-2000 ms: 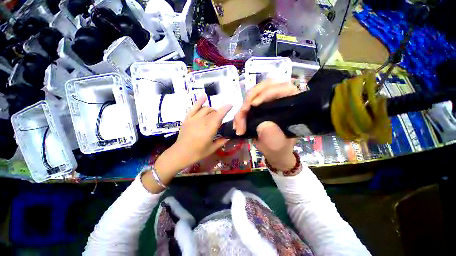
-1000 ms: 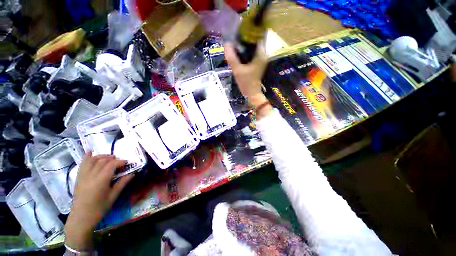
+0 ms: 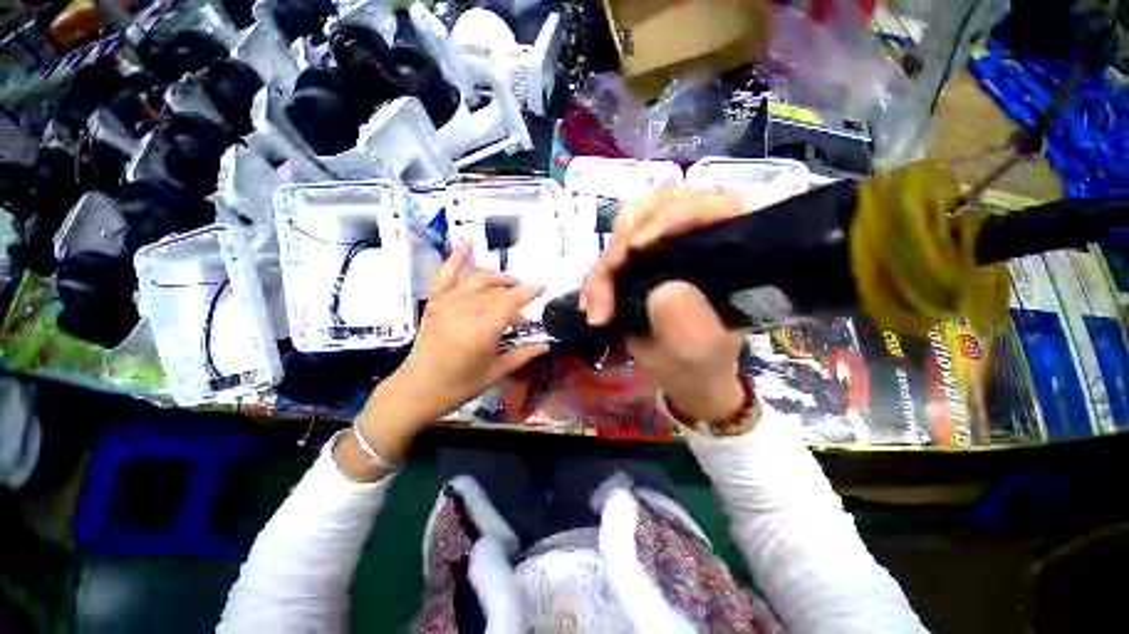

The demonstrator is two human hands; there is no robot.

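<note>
My right hand (image 3: pixel 675 291) is closed around a thick black electric screwdriver (image 3: pixel 792 254) with yellow wrapping at its cable end. The tool lies nearly level, its nose pointing left over the front of a white camera housing (image 3: pixel 505 204). My left hand (image 3: pixel 464 328) is at that housing's front edge, with thumb and fingertips around the tool's nose; whether it grips the housing or a small part is hidden. Two more open housings, each with a black lead inside, stand to the left: one nearer (image 3: pixel 344 196) and one at the row's end (image 3: pixel 204 248).
More white housings (image 3: pixel 747 177) stand behind the screwdriver. Camera units with black ball heads (image 3: pixel 324 109) crowd the back left. A cardboard carton (image 3: pixel 687 37), clear plastic and a black box (image 3: pixel 817 136) are at the back. A blue heap (image 3: pixel 1052 124) is back right. The bench edge runs in front.
One second ago the screwdriver was raised at the back and my left hand was on a housing at the left. Now both hands are together at a housing, with the tool lowered; the view has shifted.
</note>
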